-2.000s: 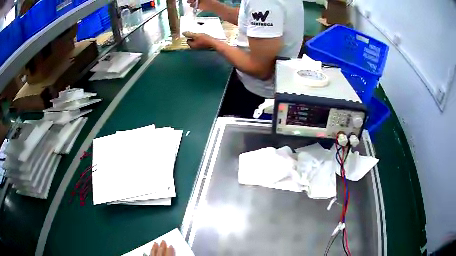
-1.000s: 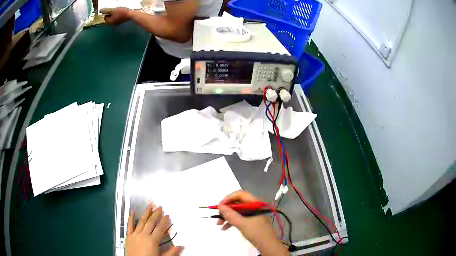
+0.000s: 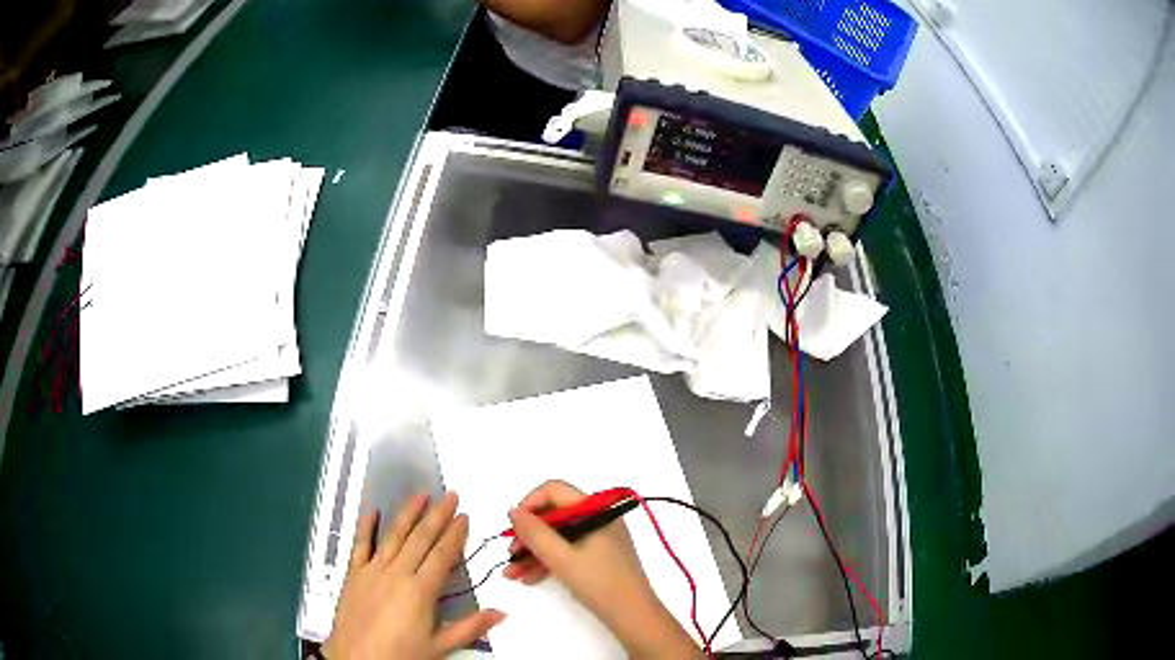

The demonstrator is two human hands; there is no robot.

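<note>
A white panel (image 3: 580, 445) lies on the grey light box (image 3: 451, 297), tilted a little. My right hand (image 3: 567, 548) holds a red probe (image 3: 586, 508) and a black probe (image 3: 599, 520) together over the panel's left part. The probe tips point left, near thin lead wires (image 3: 474, 583) at the panel's left edge; whether they touch contacts is too small to tell. My left hand (image 3: 406, 580) lies flat with fingers spread at the panel's left edge, beside the wires.
A bench tester (image 3: 722, 148) with a lit display stands at the box's back edge, white cloth (image 3: 644, 303) in front. Red, blue and black cables (image 3: 799, 387) run down the right. White panels (image 3: 193, 284) are stacked on the green bench at left. A person's arm (image 3: 548, 16) shows at the top.
Since the earlier frames, the panel has come onto the light box and both probes are in my right hand. In the last second the probes moved left, nearer the panel's wired edge.
</note>
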